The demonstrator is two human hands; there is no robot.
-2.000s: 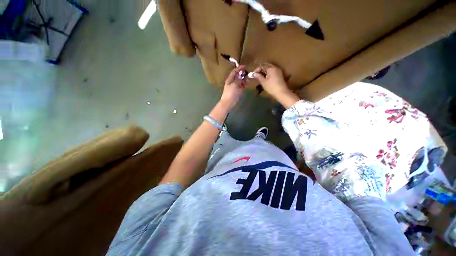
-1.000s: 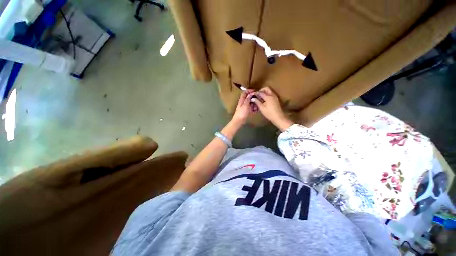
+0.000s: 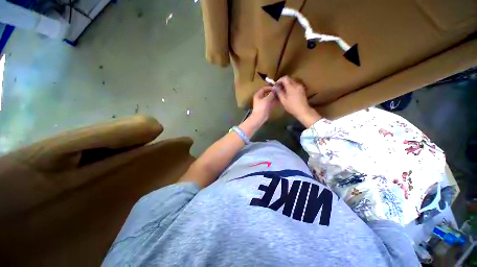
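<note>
A tan coat (image 3: 397, 31) hangs in front of me at the top of the view. One toggle fastening (image 3: 316, 36), a white cord with a black triangle at each end, lies across its front. My left hand (image 3: 264, 100) and my right hand (image 3: 293, 95) meet at a lower toggle fastening (image 3: 269, 80) near the hem. The fingers of both hands pinch its cord. The toggle button is mostly hidden between the fingertips, and part of the cord is covered by my right hand.
Another tan coat (image 3: 94, 182) is close at my left side, its sleeve (image 3: 99, 136) pointing forward. A white floral cloth (image 3: 387, 156) is by my right arm. A white table with a blue frame (image 3: 83, 20) stands at the upper left. Small scraps lie on the grey-green floor (image 3: 151, 68).
My hands stay together at the lower toggle, their fingers changing position around it. The view has shifted, so the coat sits further right and higher than one second ago.
</note>
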